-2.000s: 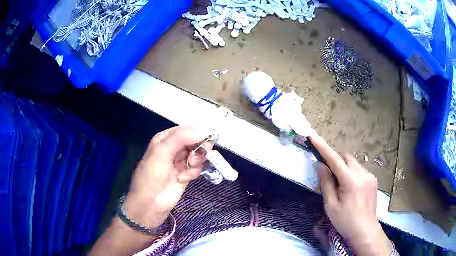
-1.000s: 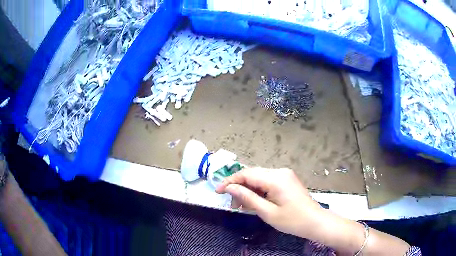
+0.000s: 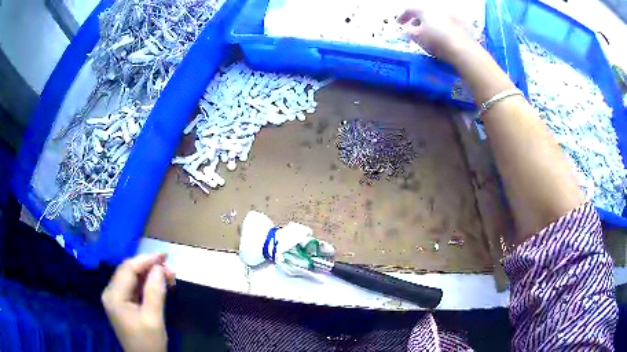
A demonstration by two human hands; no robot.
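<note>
My left hand (image 3: 137, 299) is at the lower left by the bench's white edge, its thumb and fingertips close together. Whether something small is between them is not clear. My right hand (image 3: 434, 36) is over the far blue bin (image 3: 357, 60), fingers bent, its grip unclear. The hammer lies near the front edge, its black handle (image 3: 385, 282) pointing right. Its head is hidden in white padding (image 3: 292, 246) with a blue tie (image 3: 270, 244) and a green patch. No hand touches it.
The left blue bin (image 3: 141, 161) holds white corded pieces. White housings (image 3: 237, 113) and small dark metal parts (image 3: 375, 151) lie on the cardboard (image 3: 289, 185). The right blue bin (image 3: 584, 110) holds small white pieces. My right forearm crosses the right side.
My right hand has let go of the hammer and moved up to the far bin. My left hand, out of view one second ago, now shows at lower left. The whole view has shifted since the first frame.
</note>
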